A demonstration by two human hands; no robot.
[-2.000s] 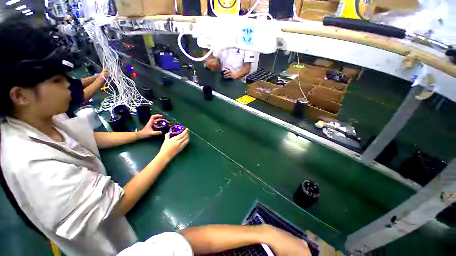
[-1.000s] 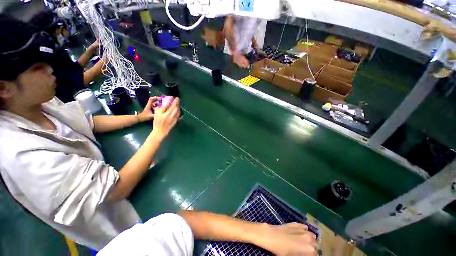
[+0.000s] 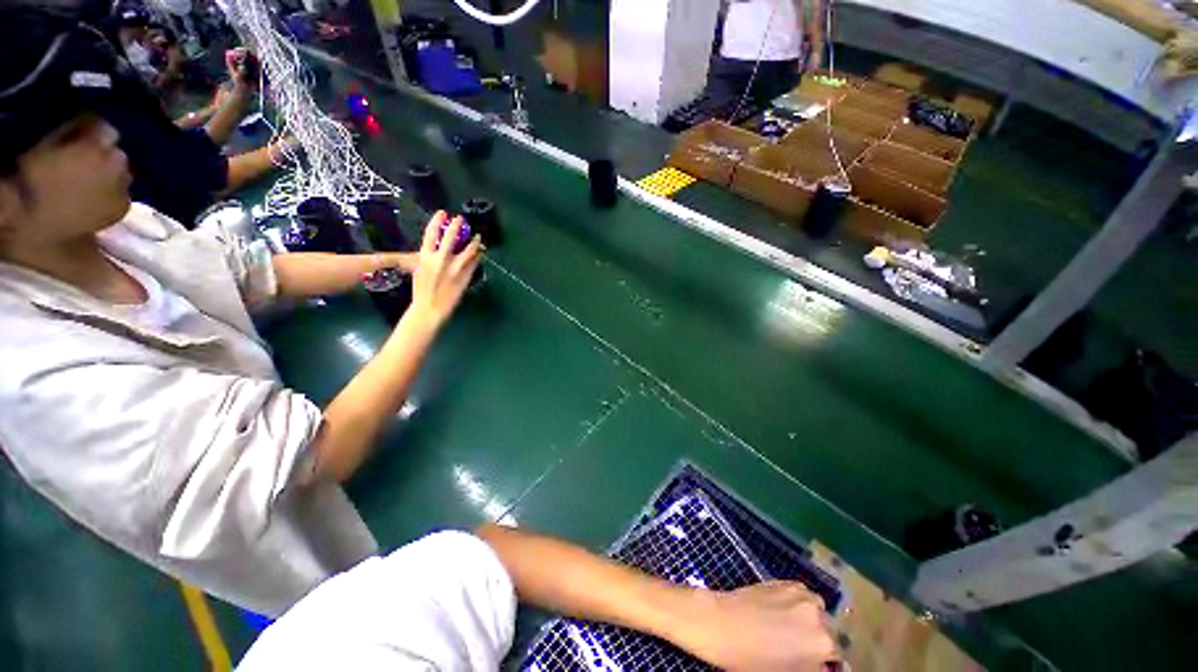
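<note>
My left hand (image 3: 775,630) is at the bottom right of the view, knuckles up and fingers curled down. Its fingertips are hidden and near the lower edge, so I cannot tell what it holds. My left forearm crosses over a dark gridded sheet (image 3: 683,532) with glossy glare. This sheet lies at an angle on a lower sheet stack (image 3: 791,554), whose dark edge shows behind it. A brown cardboard mat (image 3: 874,617) lies just right of my hand. My right hand is not in view.
A black cylindrical unit (image 3: 970,528) stands on the green belt (image 3: 709,355), partly against the white post (image 3: 1077,532). At left, a seated worker (image 3: 171,394) holds a purple-lit unit (image 3: 453,234). Across the line are a divided carton (image 3: 907,197) and a yellow sheet (image 3: 667,181).
The view has shifted. The black cylinder has moved along the belt to the post. My left hand stays over the sheets, and more grid shows. The neighbour's hands have separated.
</note>
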